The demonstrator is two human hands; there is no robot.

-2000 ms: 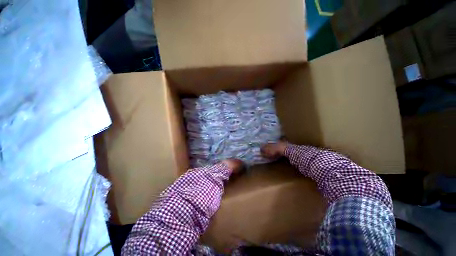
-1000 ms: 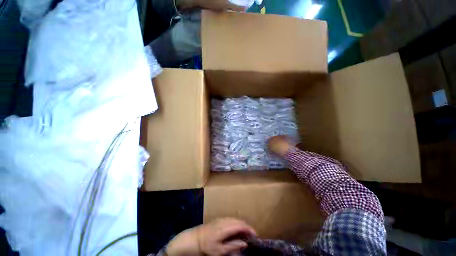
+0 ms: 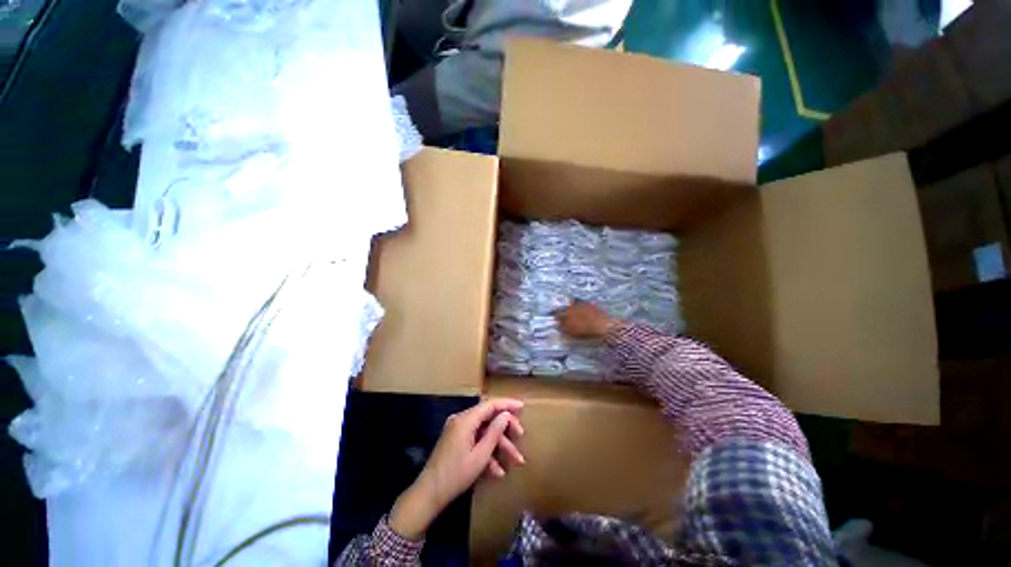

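A large open carton [image 3: 632,122] stands in front of me with its flaps spread. Bagged products [image 3: 599,260] lie inside in tight rows, whitish and shiny. My right hand [image 3: 584,321] reaches into the carton and rests on top of the bagged products near the middle; its fingertips are small and blurred, so I cannot tell if it grips one. My left hand [image 3: 477,449] is above the near flap at the carton's lower left corner, empty, fingers loosely bent and apart.
White sheets [image 3: 266,210] run along the left, with crumpled clear plastic bags [image 3: 100,343] on them. Thin cords [image 3: 227,388] curve over the sheets. A person's light clothing [image 3: 488,72] shows behind the carton. Brown boxes [image 3: 959,222] stand at the right. The floor is green with a yellow line.
My left hand came out of the carton and then moved up and left, its fingers spreading. My right hand moved left across the bagged products. The view shifted, showing more of the sheets.
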